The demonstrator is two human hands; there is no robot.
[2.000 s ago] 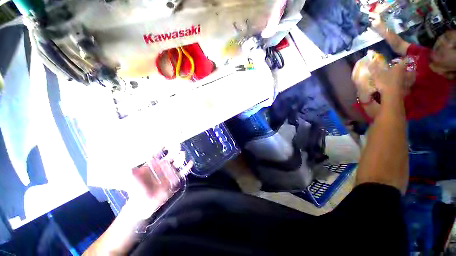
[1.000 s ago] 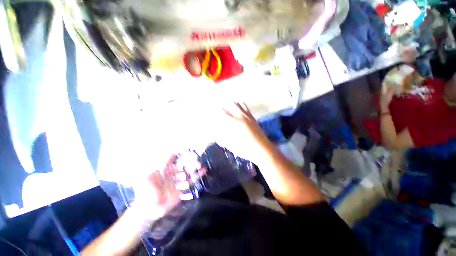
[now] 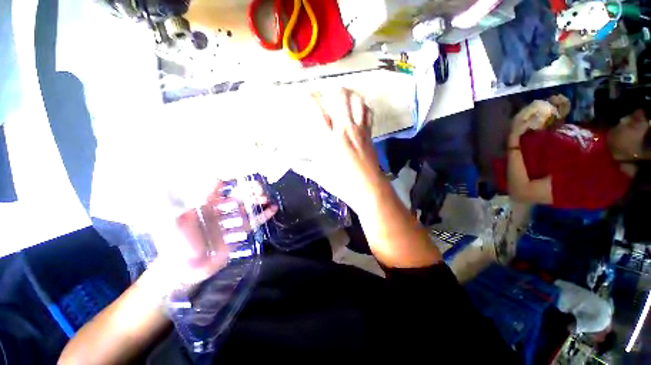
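My left hand [image 3: 207, 232] holds a clear plastic clamshell box [image 3: 232, 228] low in front of my body. The ribbed box stands open; one part hangs below the hand, another extends to its right. Glare hides part of the hand and any contents. My right hand [image 3: 346, 117] is over the white table [image 3: 264, 117], fingers spread and pointing away from me, with nothing seen in it. Whether it touches the table is washed out by glare.
Scissors with red and yellow handles [image 3: 301, 32] lie on a red cloth [image 3: 332, 36] beyond my hands. Black-handled scissors [image 3: 441, 68] lie further right. A person in a red top [image 3: 571, 167] is at the right, holding food [image 3: 535, 114]. Blue-grey fabric [image 3: 61, 121] lies left.
My right hand has come back from near the person at the right to the table and moved slightly further in. My left hand still holds the box. The view has shifted.
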